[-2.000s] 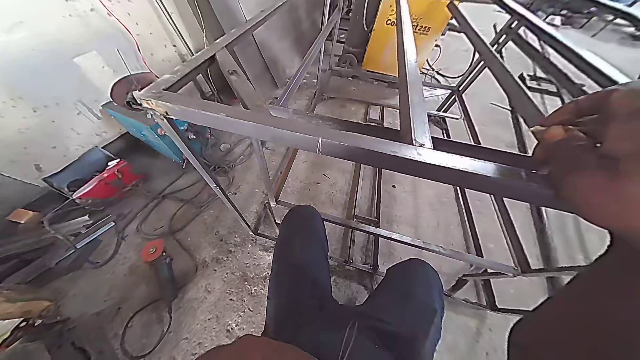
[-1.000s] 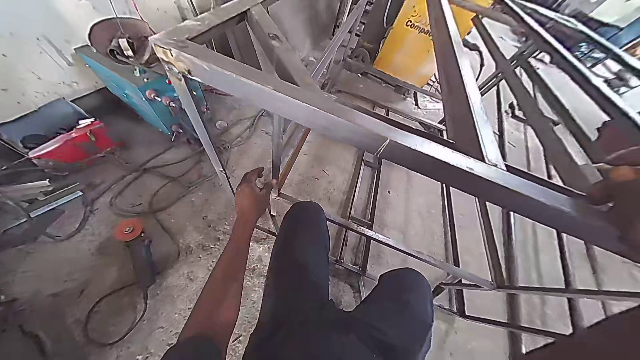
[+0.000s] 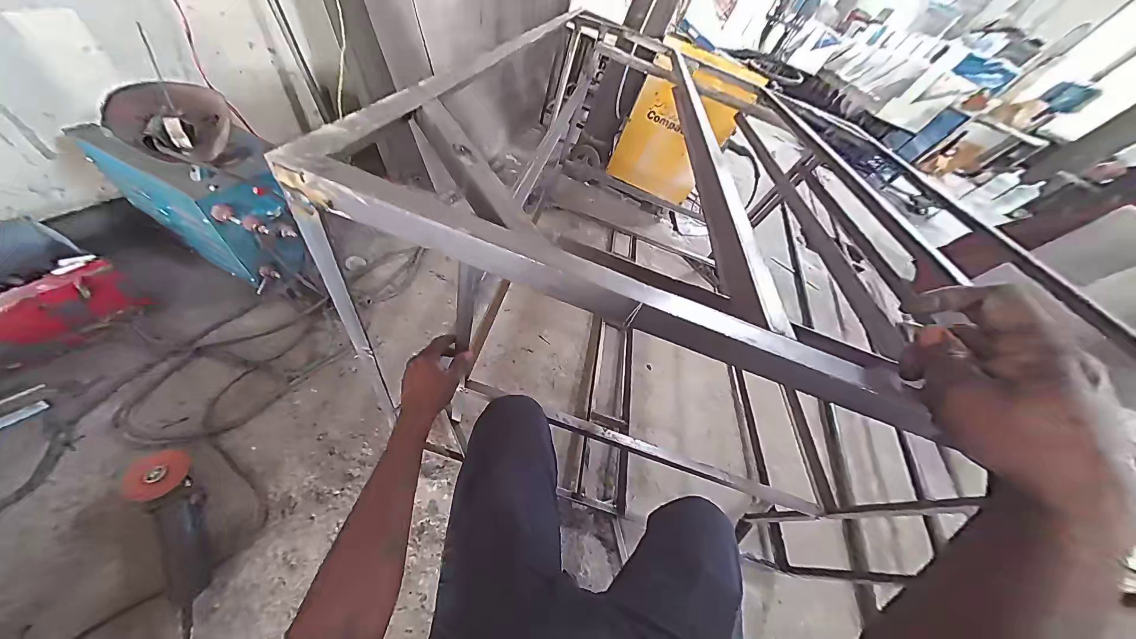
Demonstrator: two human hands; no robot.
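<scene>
A welded metal tube frame [image 3: 568, 271] stretches across the view in front of my knees. My left hand [image 3: 432, 377] is below its near top rail, with thumb and fingers closed on a slim upright metal bar [image 3: 465, 306] of the frame. Over the right part of the near rail is my right hand [image 3: 1003, 373], its fingers bent and thumb close to the fingertips. Something small and pale may be between them, but blur hides what it is. Whether the right hand touches the rail cannot be told.
An angle grinder [image 3: 177, 532] with an orange disc lies on the concrete floor at lower left, near looped cables [image 3: 231, 377]. A blue machine [image 3: 186, 209] and a red box [image 3: 67, 302] stand at left. Behind the frame is a yellow welding machine [image 3: 661, 124].
My left hand, low at the bottom edge two seconds ago, has come up to the upright bar. My right hand has come further into view since one second ago.
</scene>
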